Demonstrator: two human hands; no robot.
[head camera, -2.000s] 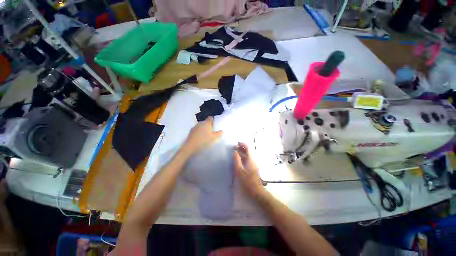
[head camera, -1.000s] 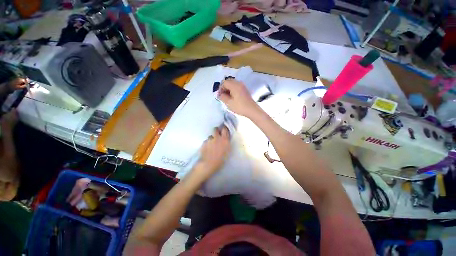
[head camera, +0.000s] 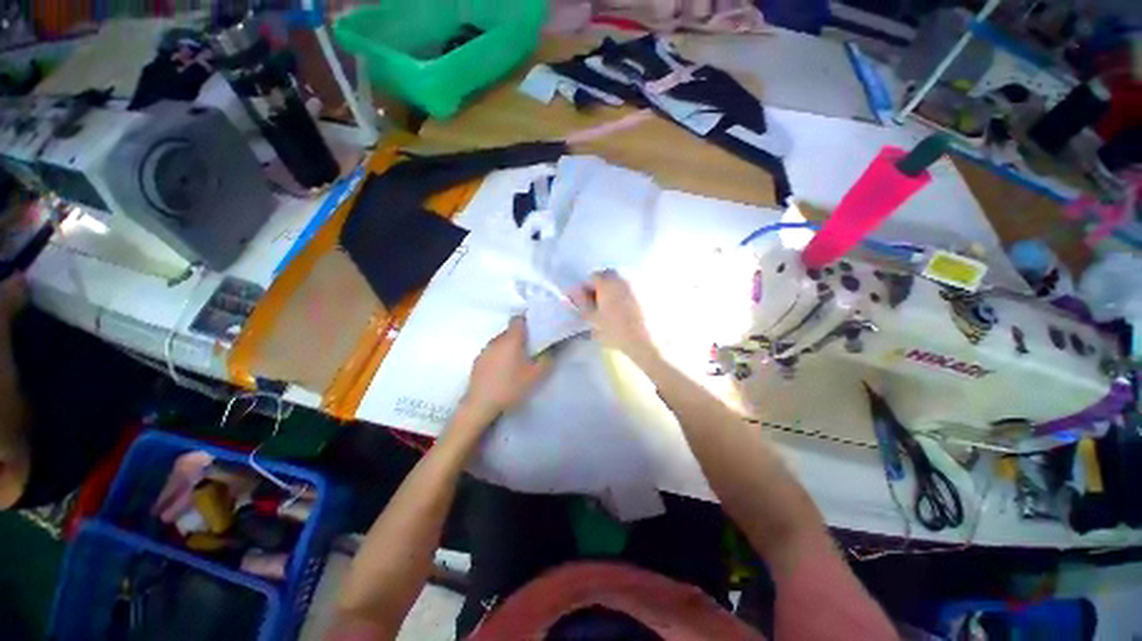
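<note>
A pale grey cut piece (head camera: 582, 420) lies in front of me and hangs over the table's front edge. More pale fabric (head camera: 601, 219) lies behind my hands, with a small black piece (head camera: 536, 200) at its left. My left hand (head camera: 507, 363) holds the left edge of the pale fabric. My right hand (head camera: 610, 311) holds the same fabric at a raised fold, its fingers partly hidden. The sewing machine (head camera: 927, 357) stands to the right, its needle area washed out by the lamp.
Black panels (head camera: 401, 238) lie on cardboard with orange tape (head camera: 294, 313) at left. A green basket (head camera: 438, 63) and black-and-white pieces (head camera: 664, 82) are at the back. A pink cone (head camera: 864, 207) stands above the machine. Shears (head camera: 933, 482) lie right. Blue crates (head camera: 213, 438) are lower left.
My right hand has come down and nearer to me from the small black piece. My left hand has shifted slightly left. The pale fabric behind them is spread wider.
</note>
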